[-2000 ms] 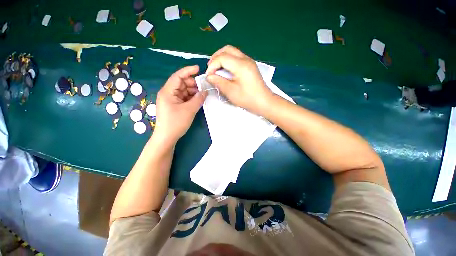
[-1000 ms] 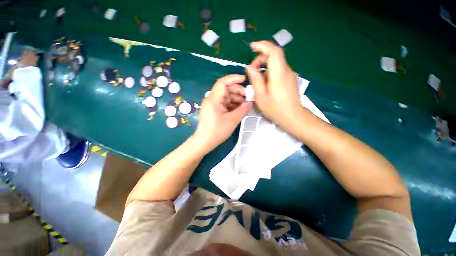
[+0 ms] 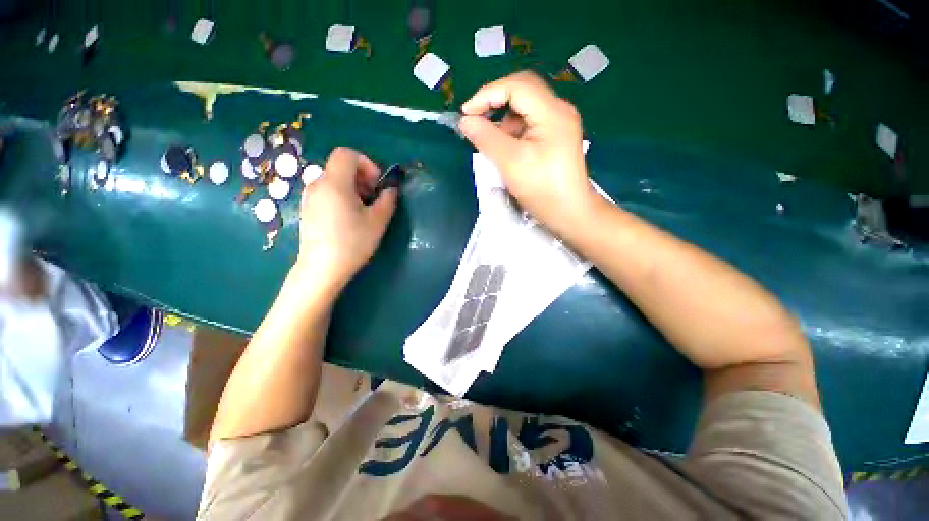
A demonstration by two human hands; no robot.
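Observation:
My left hand [image 3: 346, 209] holds a dark round module [image 3: 391, 177] between thumb and fingers, with a short tail sticking out to the right. My right hand [image 3: 530, 142] is raised over the top of the sheets and pinches a small pale adhesive pad [image 3: 449, 120] at its fingertips. Overlapping white sticker sheets [image 3: 530, 280] lie on the bench below my right hand; rows of grey rounded squares show on the top one. A module pile [image 3: 267, 168] with pale round faces and orange-gold tails lies left of my left hand.
Modules with white square pads [image 3: 432, 70] lie spaced on the green surface beyond the torn pale tape [image 3: 382, 109]. Another module heap [image 3: 90, 127] is at the far left. A person's pale sleeve [image 3: 61, 336] and dark shoe are at lower left. A dark object lies at right.
My left hand has moved left, away from my right hand, and now shows a dark module in its fingers. My right hand holds a small pale pad out to the left. The view has shifted.

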